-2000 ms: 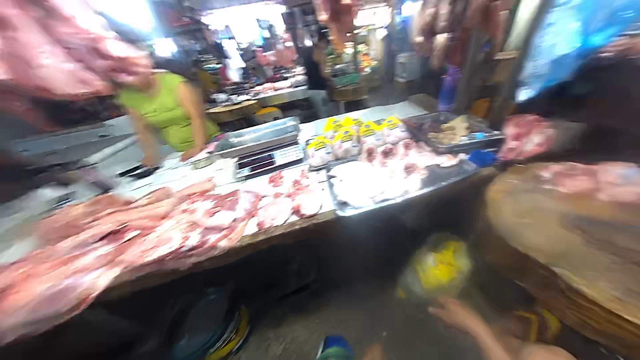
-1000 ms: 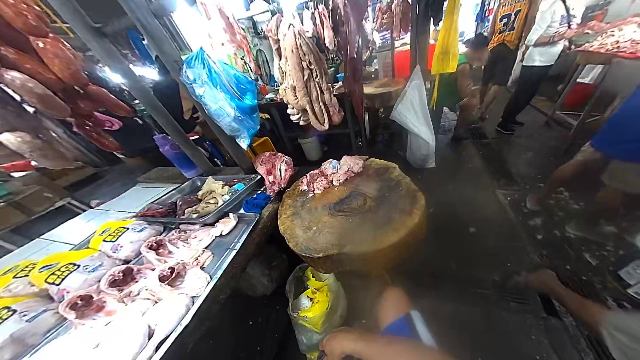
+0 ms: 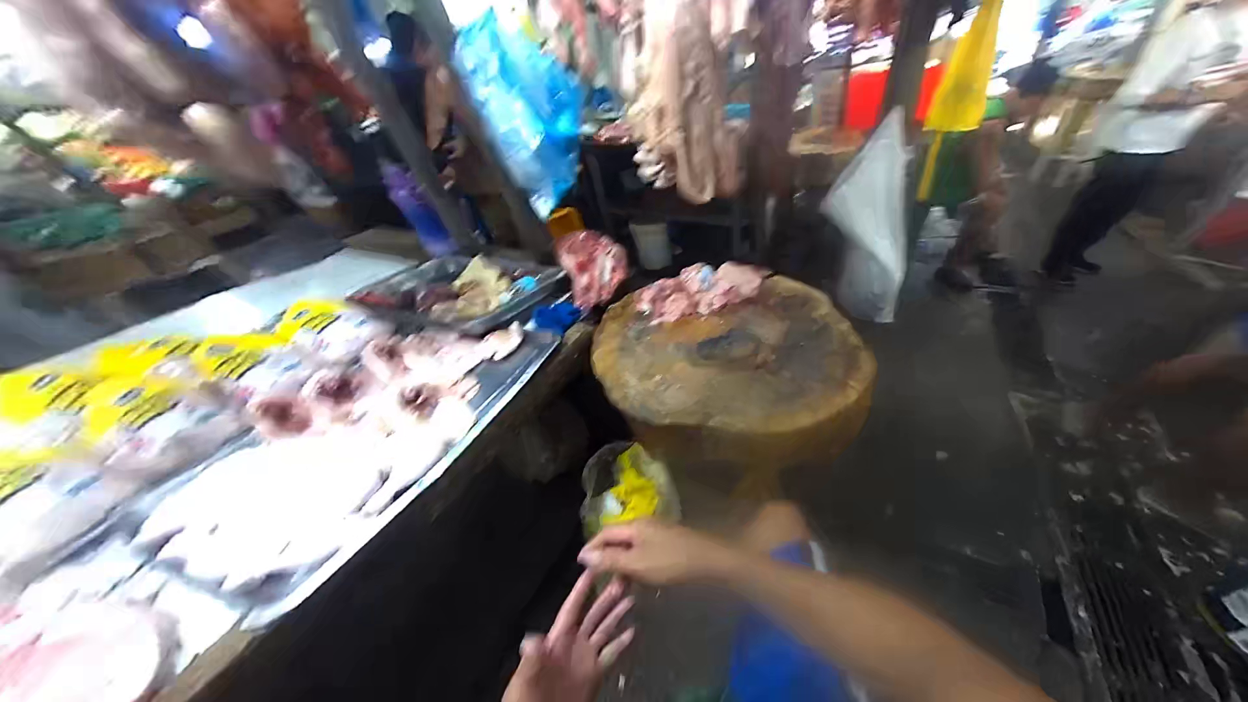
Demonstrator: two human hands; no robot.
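My left hand [image 3: 570,639] is low in the view, palm up with its fingers spread and nothing in it. Just above it, my right hand [image 3: 648,551] reaches in from the right with curled fingers; whether it grips anything is unclear. Its fingertips are close to the left hand's fingers. Beyond the hands stands a clear plastic bag [image 3: 591,487] with yellow plastic packaging [image 3: 636,487] in it, its lower part hidden by the right hand. A round wooden chopping block [image 3: 741,390] behind it bears raw meat pieces [image 3: 697,291].
A counter at left holds a metal tray of whole chickens [image 3: 390,390], yellow-labelled packs [image 3: 127,400] and a smaller tray [image 3: 546,278] of meat. A white bag [image 3: 873,229] hangs beyond the block. People stand at upper right; a floor grate [image 3: 1131,604] lies at right.
The left hand has come into view below the right hand, which stays near the plastic bag. The view has swung far to the right since the earliest frame.
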